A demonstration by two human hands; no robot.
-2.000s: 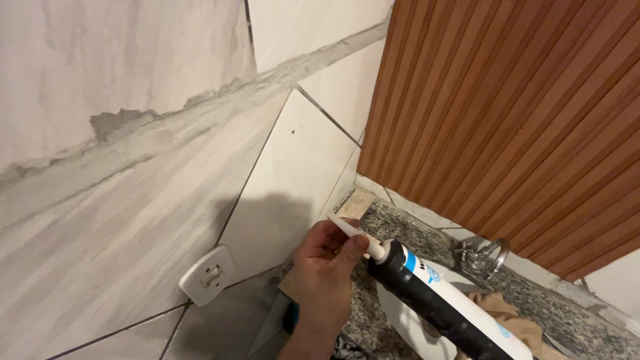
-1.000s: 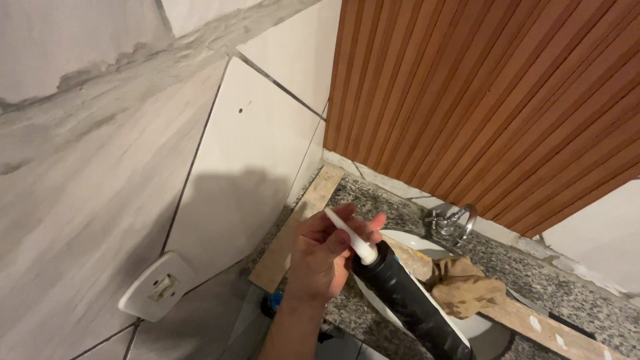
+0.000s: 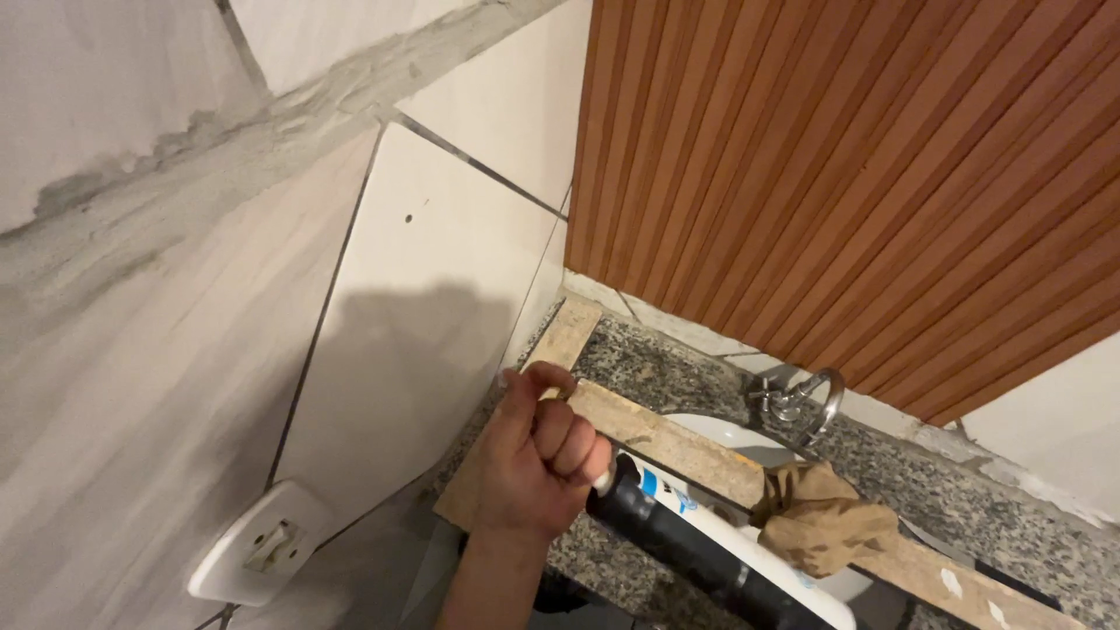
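My left hand [image 3: 542,446] is closed in a fist around the white nozzle of a sealant cartridge [image 3: 744,547]; only the nozzle's base shows beside the fingers. The cartridge is white with blue marks and sits in a black caulking gun [image 3: 691,556], which runs to the lower right edge. The gun's rear end is out of frame. My right hand is not in view.
A granite counter [image 3: 647,350] holds a white basin [image 3: 726,433], a chrome faucet [image 3: 809,402], light boards [image 3: 665,437] and a crumpled brown cloth [image 3: 818,516]. Around it are a tiled wall [image 3: 437,289], an outlet [image 3: 262,542] and a slatted wood panel [image 3: 831,175].
My left fingers, which held the nozzle with its tip showing, have curled around it and now hide the tip. The view has shifted.
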